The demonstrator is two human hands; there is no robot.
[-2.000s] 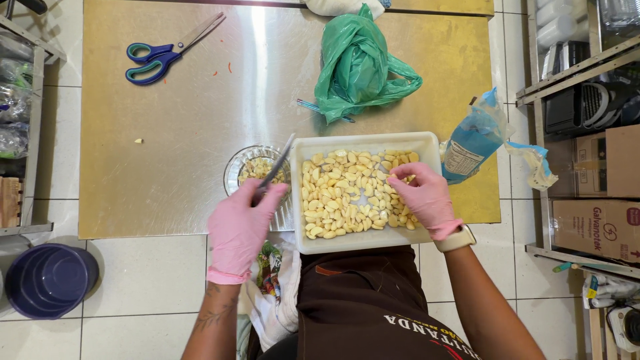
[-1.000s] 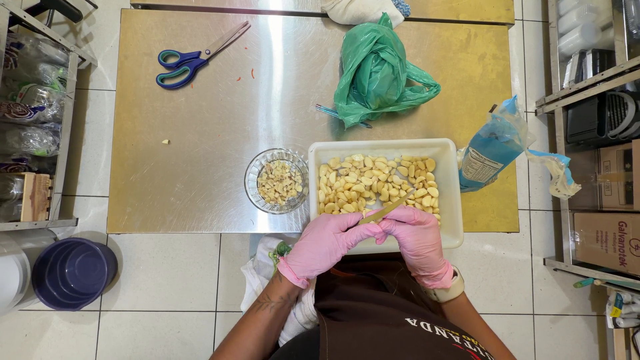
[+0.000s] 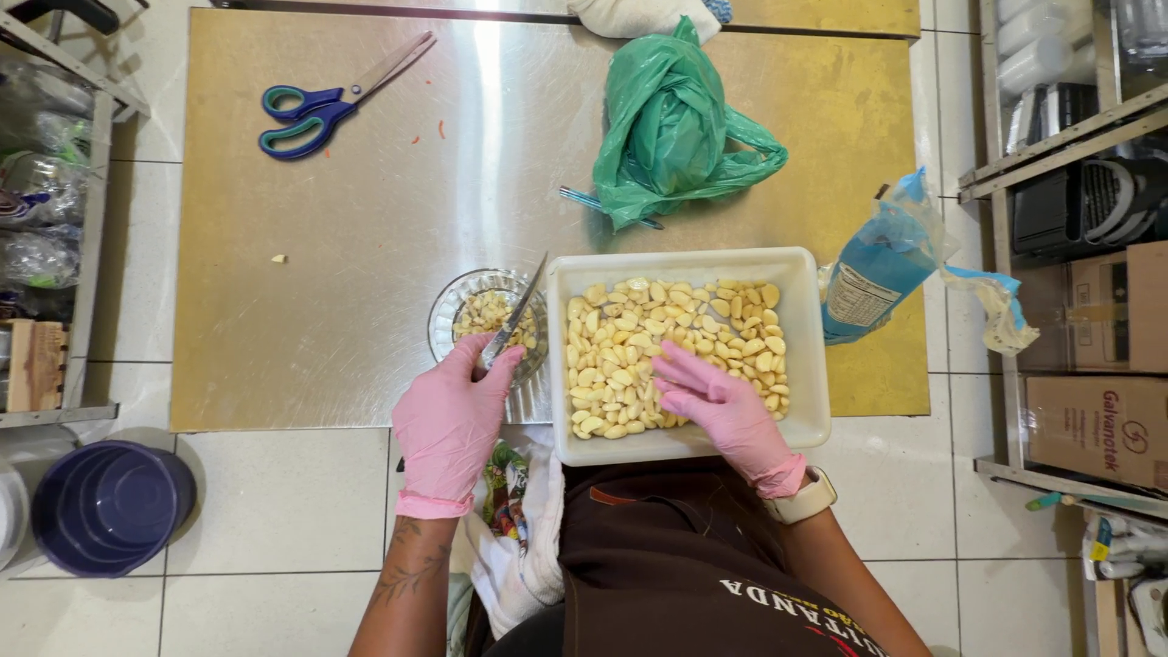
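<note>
Peeled garlic cloves (image 3: pixel 630 365) lie spread in a white plastic tray (image 3: pixel 689 450) at the table's near edge. My left hand (image 3: pixel 452 411), in a pink glove, grips a small knife (image 3: pixel 520 306), its blade tilted up and right over a glass bowl (image 3: pixel 444 301) of small garlic pieces (image 3: pixel 481 313). Over the cloves, near the tray's near side, is my right hand (image 3: pixel 725 406), also gloved in pink, with fingers spread. Whether its fingertips touch cloves cannot be told.
Scissors (image 3: pixel 315 119) lie at the back left of the metal table (image 3: pixel 301 347). Behind the tray sits a green plastic bag (image 3: pixel 671 128); a blue package (image 3: pixel 871 274) stands right of it. A purple bucket (image 3: pixel 114 506) is on the floor at left, and shelves flank both sides.
A second ago my hands were together over the tray's near edge. Now they are apart: the left with the knife is at the glass bowl, the right is over the cloves.
</note>
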